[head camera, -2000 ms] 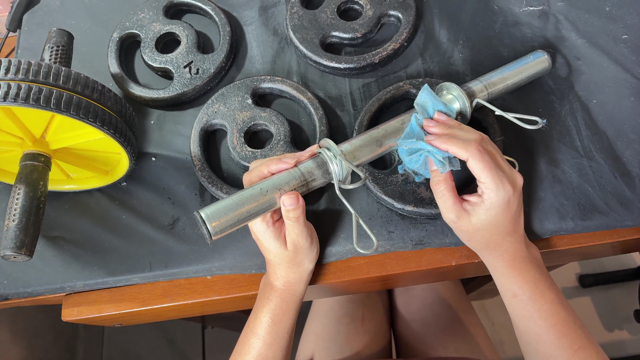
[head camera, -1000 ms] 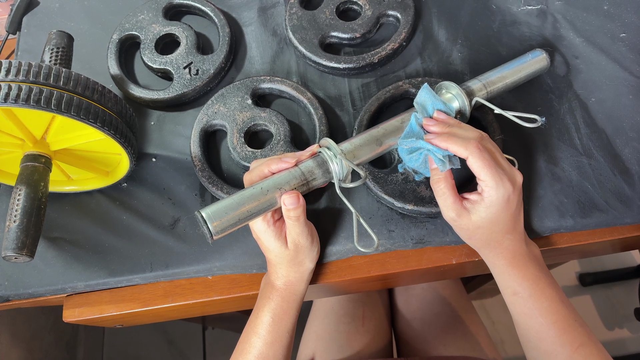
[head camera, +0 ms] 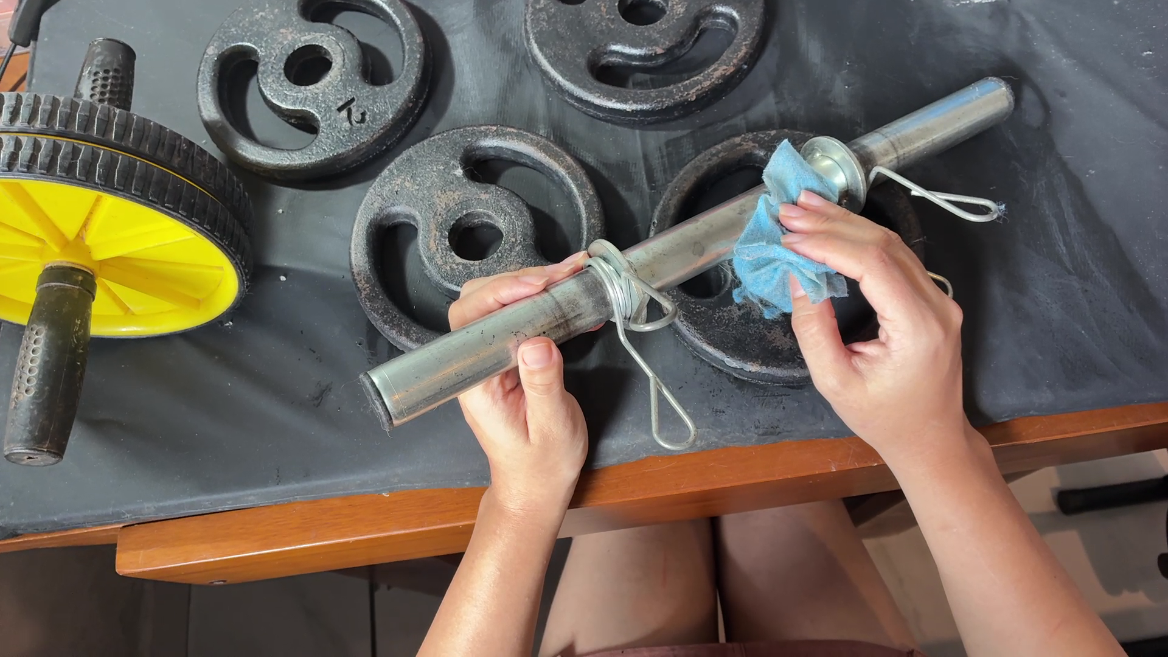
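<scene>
A chromed steel dumbbell bar (head camera: 698, 239) lies slantwise across my view, its left end lower and nearer me. My left hand (head camera: 525, 392) is closed around its left part, thumb in front, just left of a wire spring collar (head camera: 623, 285) with looped handles. With my right hand (head camera: 881, 319) I pinch a crumpled blue cloth (head camera: 787, 239) against the bar, beside the round flange (head camera: 835, 172) near its right end. Another spring collar's wire handle (head camera: 940, 193) sticks out to the right of that flange. Part of the bar is hidden by the cloth and fingers.
Several black iron weight plates lie on the dark cloth-covered table: one at upper left (head camera: 274, 123), one at top (head camera: 657, 87), one behind my left hand (head camera: 411, 196), one under the bar (head camera: 730, 342). A yellow-and-black ab wheel (head camera: 182, 283) stands left. The wooden table edge (head camera: 693, 484) runs nearest me.
</scene>
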